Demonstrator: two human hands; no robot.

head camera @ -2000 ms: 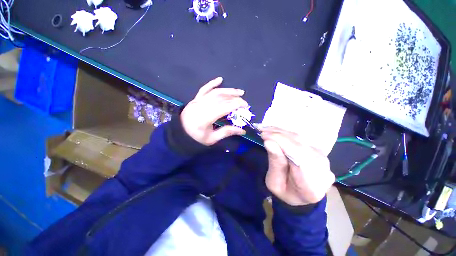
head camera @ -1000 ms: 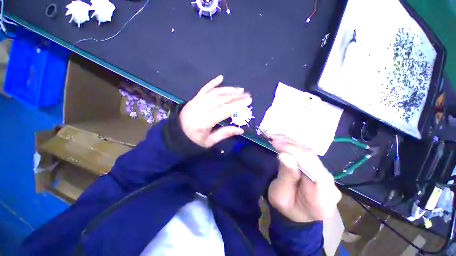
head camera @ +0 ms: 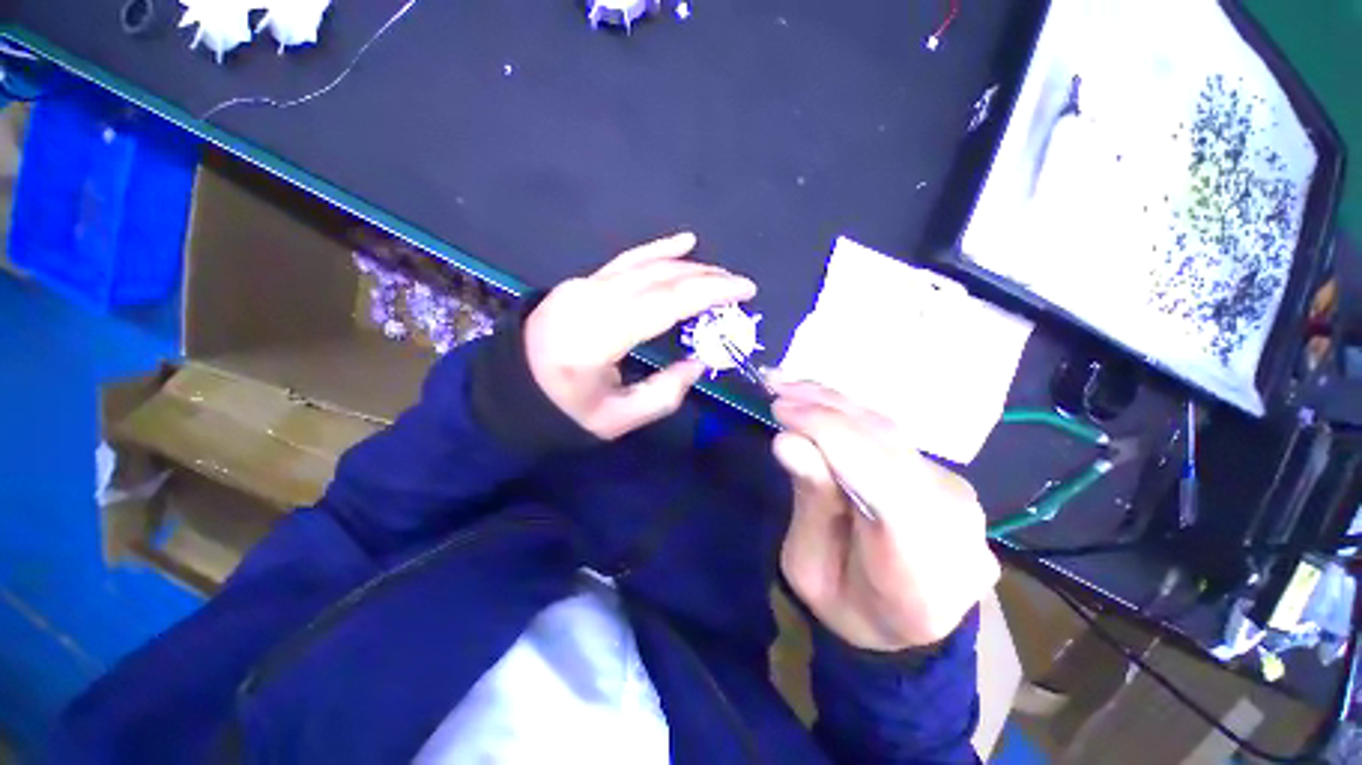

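Observation:
A small white round housing (head camera: 720, 338) with short spikes sits at the bench's front edge, between the thumb and fingers of my left hand (head camera: 630, 332). My left hand holds it from the left side. My right hand (head camera: 881, 501) holds thin dark tweezers (head camera: 754, 372) like a pen. The tweezers' tips are over or on the middle of the housing. Whether the tips hold a small part is too small to tell.
A white paper sheet (head camera: 905, 353) lies right of the housing. Beyond it is the black-rimmed parts tray (head camera: 1076, 165) with black specks. Green-handled cutters (head camera: 1053, 501) lie beside the paper. More white housings (head camera: 291, 18) lie at the back left. An open carton (head camera: 262, 284) and blue bin (head camera: 97, 209) are below.
My right hand has moved left and up from beside the paper, bringing the tweezers' tips back to the housing. My left hand stays around the housing. The view has shifted slightly.

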